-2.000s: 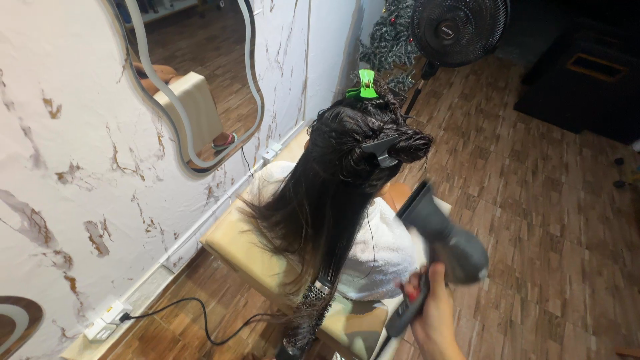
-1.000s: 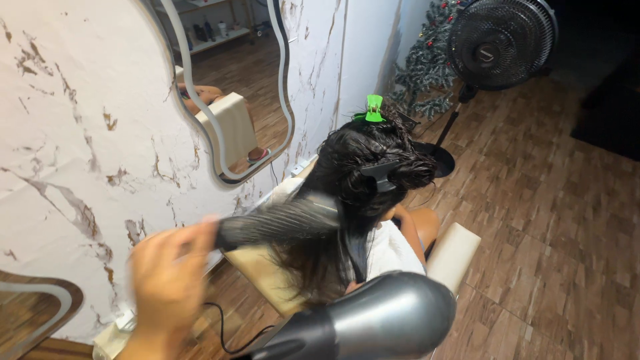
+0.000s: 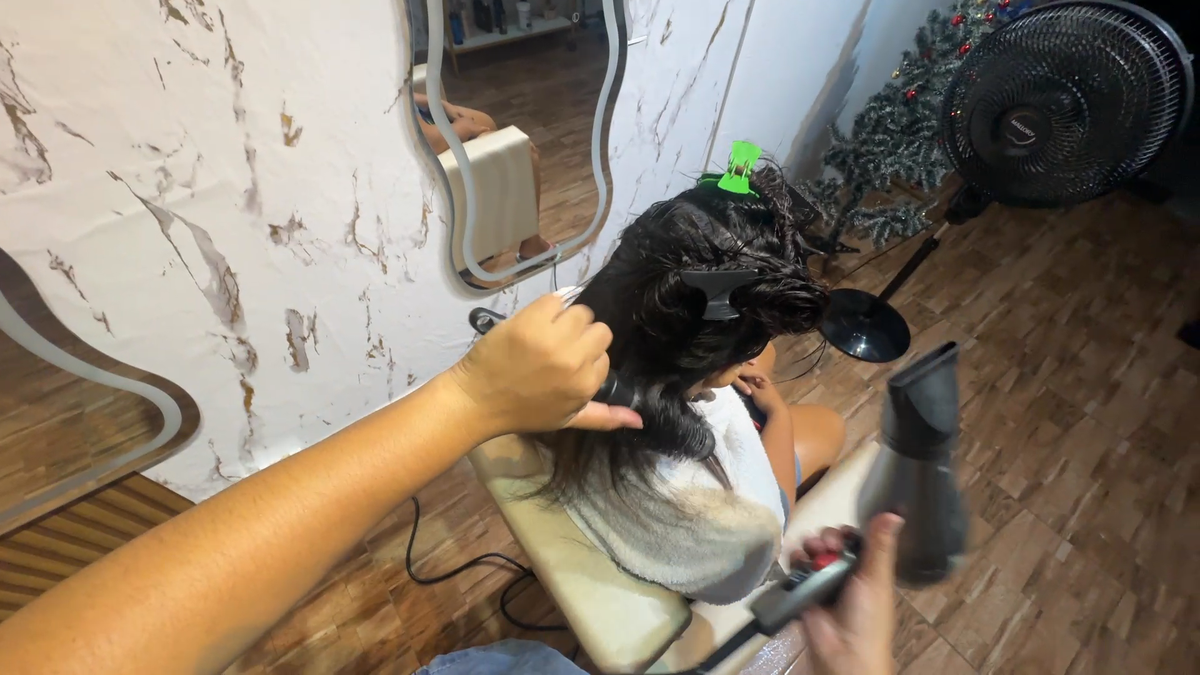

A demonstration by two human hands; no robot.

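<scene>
A seated person's dark, damp hair (image 3: 647, 347) hangs over a white towel (image 3: 675, 525) on the shoulders. My left hand (image 3: 544, 366) grips the handle of a hair brush (image 3: 487, 321), whose end sticks out beyond my fist; its head is mostly hidden in the lower hair. My right hand (image 3: 858, 591) holds a hair dryer (image 3: 919, 469) by its handle, to the right of the towel, nozzle pointing up. A dark hair clip (image 3: 720, 289) pins hair at the side of the head, and a bright green clip (image 3: 740, 171) sits at the top.
The person sits on a cream padded chair (image 3: 609, 600). A wavy-edged mirror (image 3: 525, 141) hangs on the marbled wall (image 3: 281, 187) at left. A black pedestal fan (image 3: 1059, 103) and a decorated tree (image 3: 891, 141) stand behind. Black cable (image 3: 459, 570) lies on the floor at left.
The brush in my left hand, in front of the hair a second ago, is now in the lower hair. The dryer has moved to the right, and its nozzle now points up.
</scene>
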